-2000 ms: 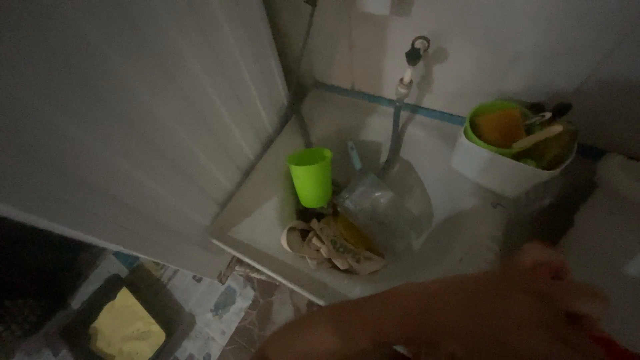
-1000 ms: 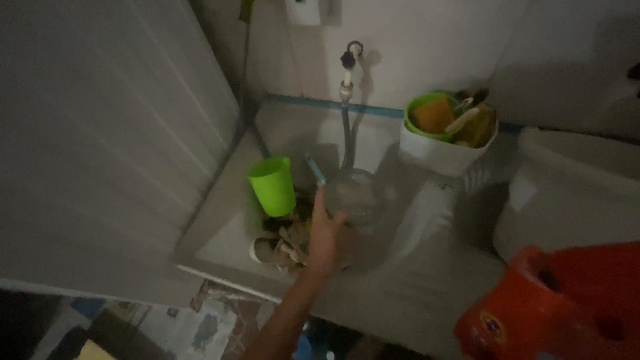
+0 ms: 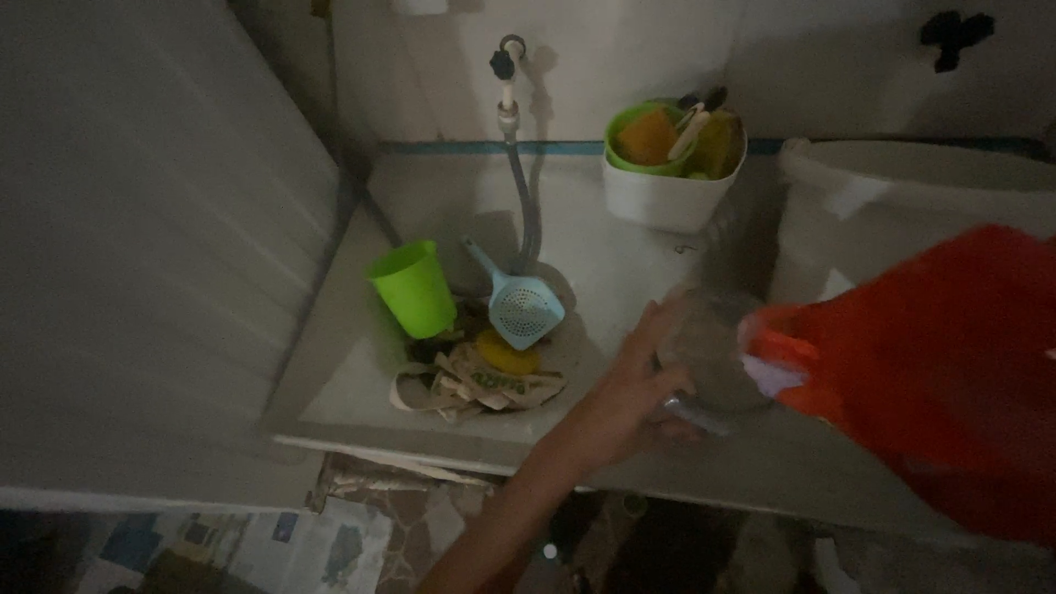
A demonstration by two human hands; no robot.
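My left hand (image 3: 648, 388) reaches in from the bottom and grips a clear container (image 3: 718, 351), blurred by motion. The narrow end of a red plastic bag (image 3: 932, 355) is right beside the container; its opening and contents are unclear. My right hand is not in view. Left of my hand, a light-blue perforated scoop (image 3: 526, 309) lies in the sink basin, near a yellow object (image 3: 507, 353) and crumpled beige material (image 3: 487, 384). A bright green plastic cup (image 3: 415, 289) stands tilted behind them.
A tap (image 3: 506, 82) with a grey hose (image 3: 524, 198) hangs over the basin (image 3: 330, 396). A white caddy (image 3: 664, 198) holds a green tub, an orange sponge and brushes. At right stands a large pale bucket (image 3: 891, 177). A pale corrugated panel (image 3: 165, 247) borders the left side.
My left hand has moved right from the basin with the clear container, now beside the red bag. The scoop, behind my hand a second ago, shows fully. The view has shifted.
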